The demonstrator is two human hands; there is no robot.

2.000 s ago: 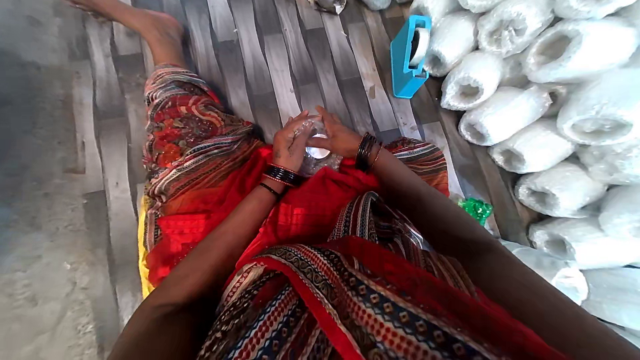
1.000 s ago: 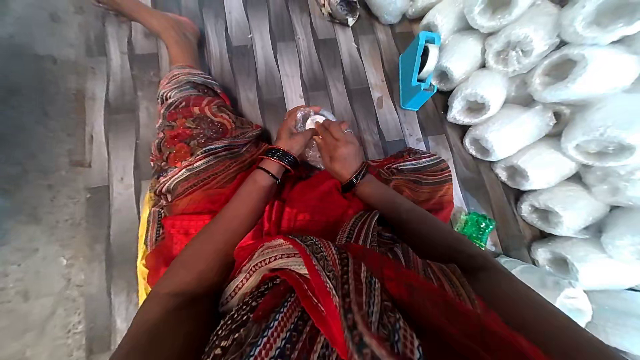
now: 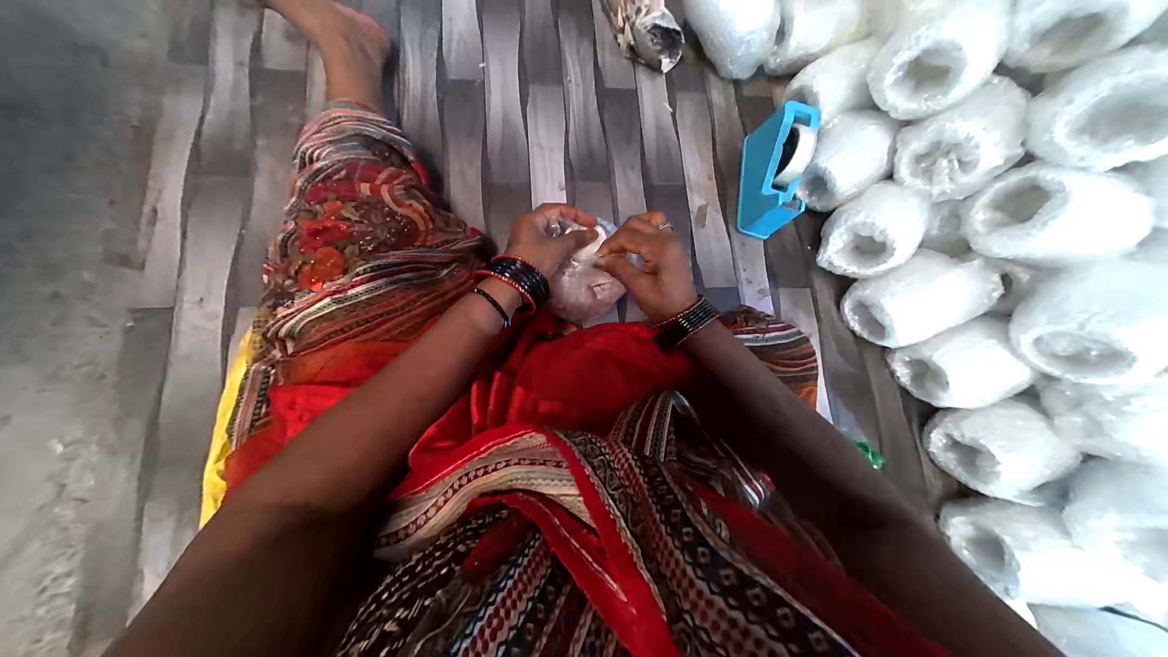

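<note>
A clear plastic-wrapped bundle (image 3: pixel 584 290) with something white at its top lies over my lap, between my two hands. My left hand (image 3: pixel 552 242) grips its upper left side, thumb and fingers pinched on the plastic. From the right, my right hand (image 3: pixel 650 265) pinches the plastic near the top with thumb and forefinger. The fingertips of both hands are close together. What is inside the wrap cannot be told. Dark bangles circle both wrists.
A blue tape dispenser (image 3: pixel 762 182) with a white roll stands to the right on the wood-patterned floor sheet (image 3: pixel 511 109). Many bubble-wrapped rolls (image 3: pixel 926 292) are piled along the right. A wrapped object (image 3: pixel 655 41) lies at the top, and a small green item (image 3: pixel 869 454) near my right forearm.
My hands have drawn a little apart, and more of the wrapped bundle shows below them. A second ago my fingers were closed over the white part at its top.
</note>
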